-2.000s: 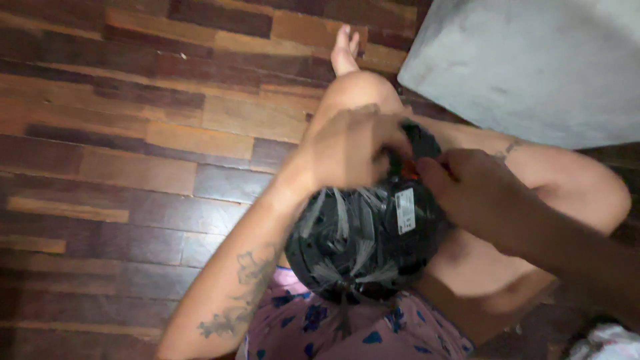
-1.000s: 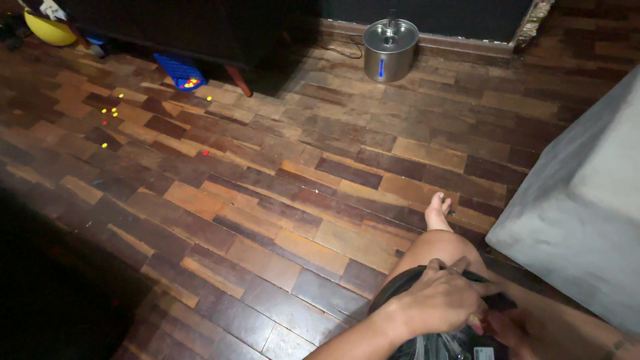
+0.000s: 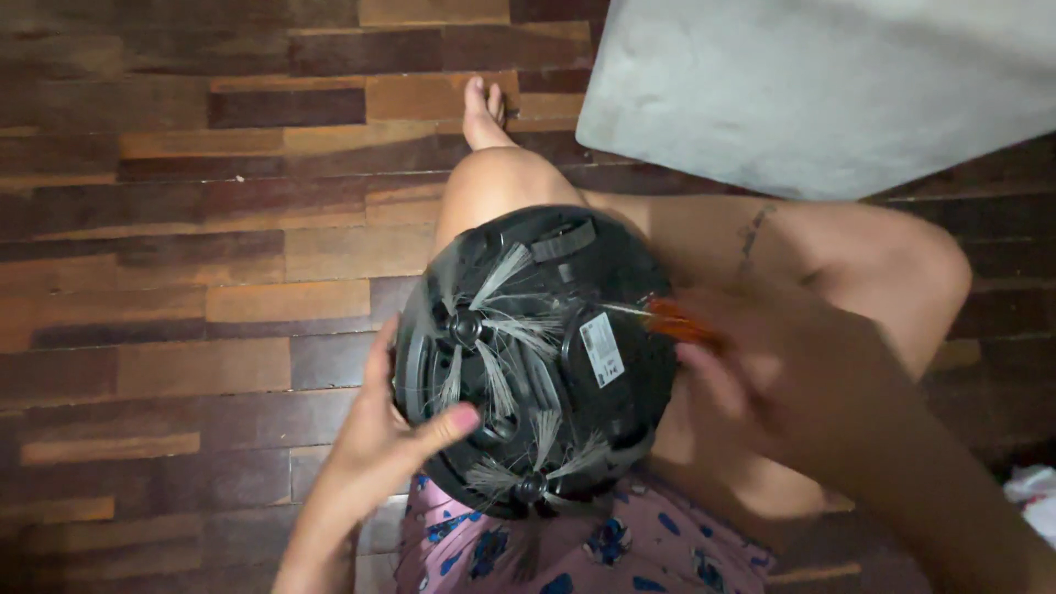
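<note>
A round black robot vacuum cleaner [image 3: 536,363] rests on my lap with its underside facing up. A side brush [image 3: 466,327] with pale bristles shows at the upper left of it, and another side brush [image 3: 532,487] at the bottom edge. A white label [image 3: 600,350] with writing lies on its right half. My left hand [image 3: 396,437] grips the left rim, its thumb over the underside. In my right hand [image 3: 742,363], at the right rim, is a screwdriver [image 3: 681,320] with an orange handle; its thin metal shaft points left over the underside. Blur hides whether the tip touches anything.
A grey upholstered piece of furniture [image 3: 808,91] stands at the upper right. Wooden parquet floor [image 3: 165,346] lies around my crossed legs. A whitish cloth-like thing [image 3: 1035,495] sits at the right edge.
My left hand has moved from the top of the vacuum to its left rim. The underside, covered partly by both hands before, now shows more fully. The view has swung away and back down.
</note>
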